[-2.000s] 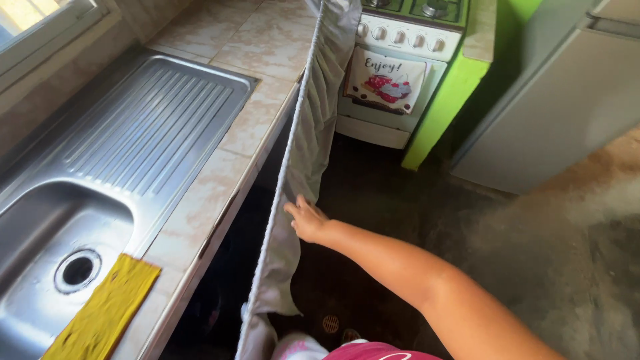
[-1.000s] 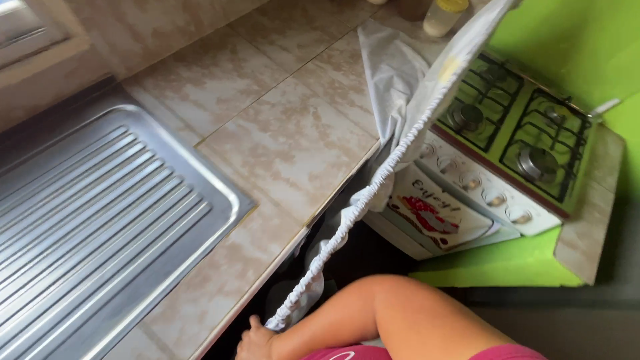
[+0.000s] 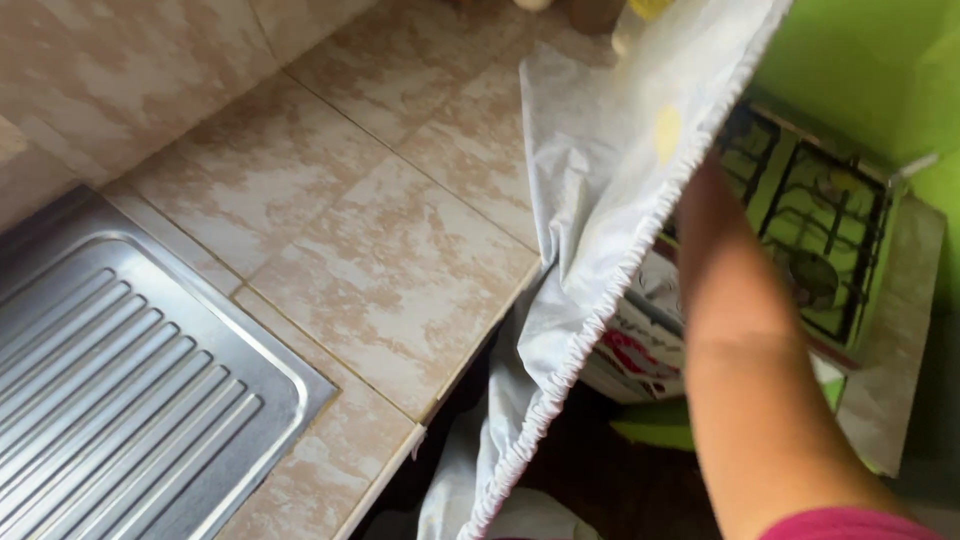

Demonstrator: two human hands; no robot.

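Observation:
A pale fabric curtain with a gathered top edge stretches diagonally from the bottom middle up to the top right, with some of its cloth lying over the countertop's corner. A bare forearm in a dark pink sleeve, seemingly my right, reaches up at the right behind or against the curtain's edge. My right hand is blurred and mostly hidden near that edge, so its fingers and grip do not show. My left hand is not in view.
A tiled countertop with a stainless steel sink drainboard fills the left. A green-topped gas stove stands at the right, a printed cloth on its front. A green wall rises behind it. Containers, partly cut off, sit at the top.
The curtain's gathered edge was lower and slacker two seconds ago and now stands raised across the counter corner. The forearm now reaches up toward the stove side. The view has swung closer to the counter.

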